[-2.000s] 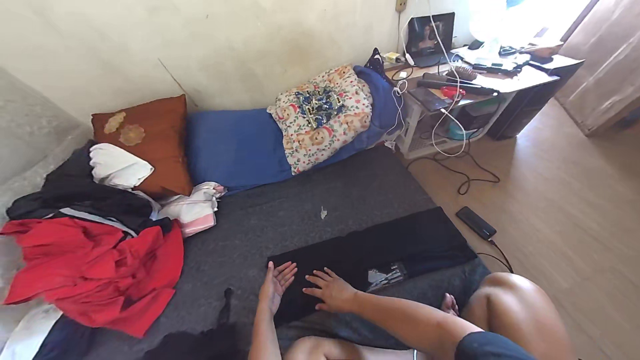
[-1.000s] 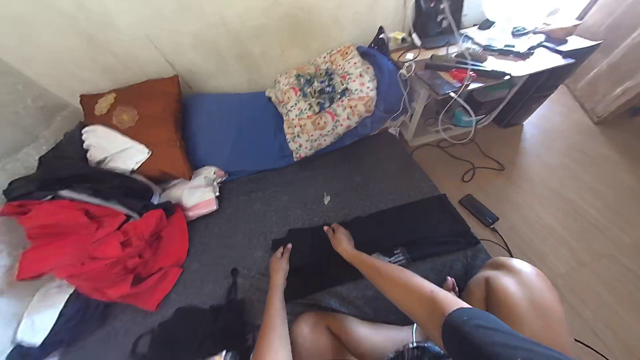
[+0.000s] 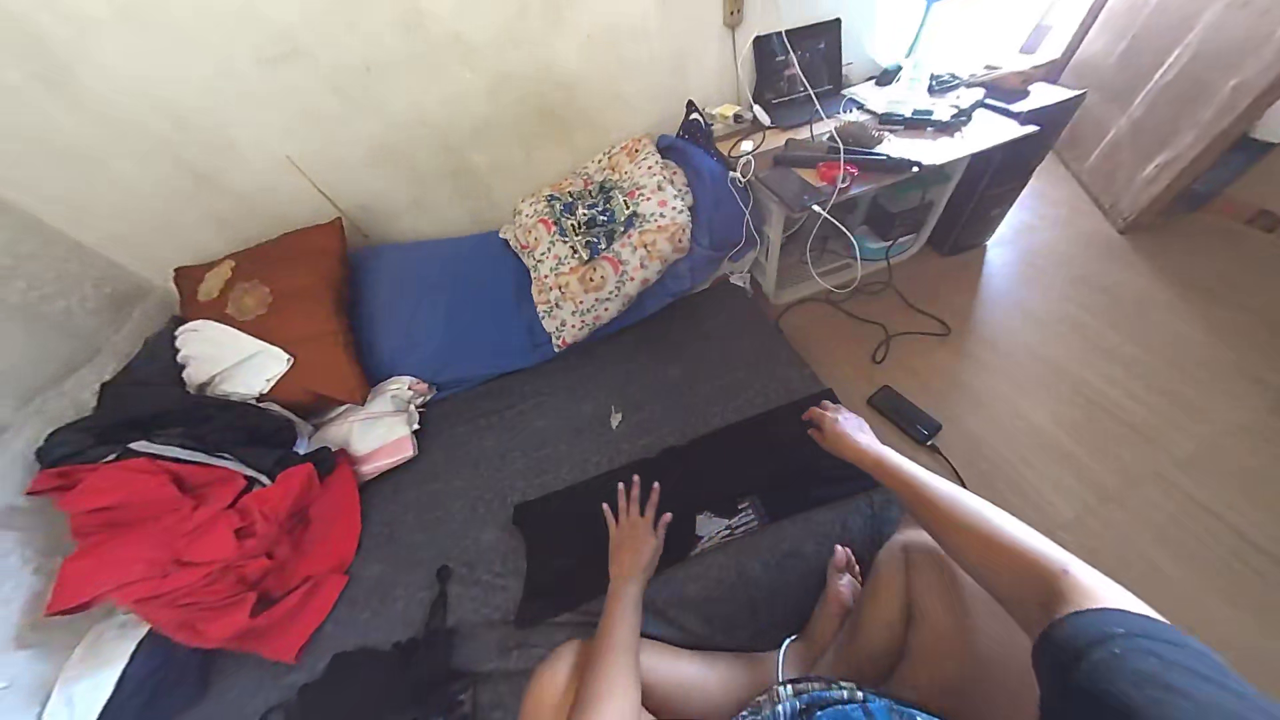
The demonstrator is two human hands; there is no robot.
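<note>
A black garment [image 3: 600,540] with a pale print lies folded in a long strip across the dark grey bed sheet [image 3: 480,440]. My left hand [image 3: 636,530] rests flat on it, left of the print, fingers spread. At the strip's far right end, my right hand [image 3: 843,432] touches the upper corner with its fingers bent; whether it pinches the cloth I cannot tell. Another black cloth [image 3: 385,680] is crumpled at the bottom, left of my legs.
Red clothing [image 3: 210,550] and black clothing are heaped at the left by a brown pillow [image 3: 290,300]. A blue pillow [image 3: 450,310] and patterned cloth [image 3: 610,240] lie along the wall. A phone [image 3: 904,414] with a cable is on the floor, near a cluttered desk [image 3: 960,145].
Both hands were close together at the garment's left part a second ago. My right hand has moved to its right end; my left hand has gone from bent fingers to a flat, spread palm.
</note>
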